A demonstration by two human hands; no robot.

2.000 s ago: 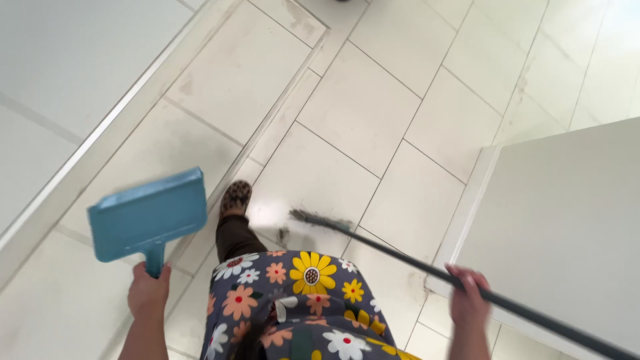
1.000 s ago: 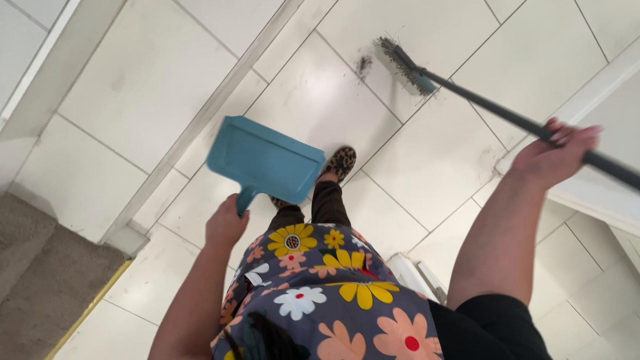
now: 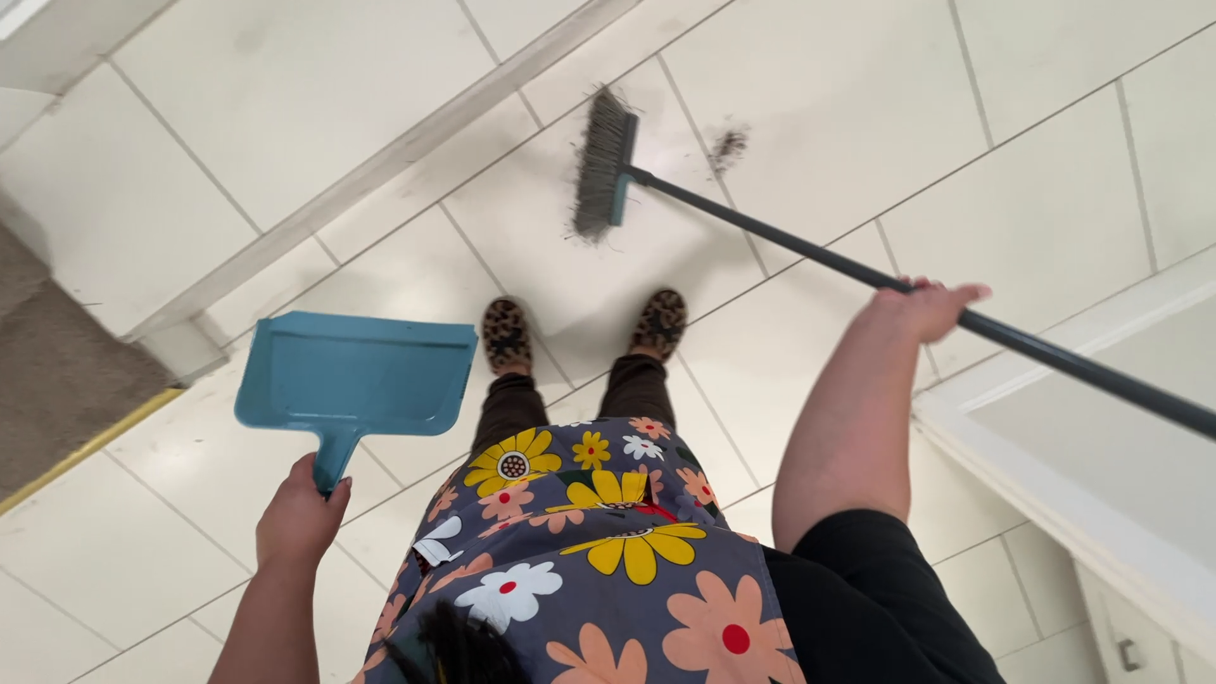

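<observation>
My left hand (image 3: 302, 513) is closed around the short handle of a blue plastic dustpan (image 3: 356, 375), held above the tiles with its wide lip facing away from me. With my right hand (image 3: 923, 309) I grip the long dark grey handle of a broom (image 3: 779, 237). The broom head (image 3: 605, 166), with grey bristles and dust caught in them, is beyond my feet. A small pile of dark dust and debris (image 3: 730, 149) lies on the floor to the right of the broom head, apart from it.
Pale floor tiles (image 3: 836, 104) spread around my leopard-print shoes (image 3: 658, 323). A raised ledge (image 3: 418, 142) crosses at upper left. Brown carpet with a yellow edge strip (image 3: 90, 446) is at the left. A white panelled unit (image 3: 1092, 418) stands at the right.
The broom head, earlier beside the dark debris on its right, is now on the debris's left. My left hand keeps its hold on the dustpan. The view has shifted and turned.
</observation>
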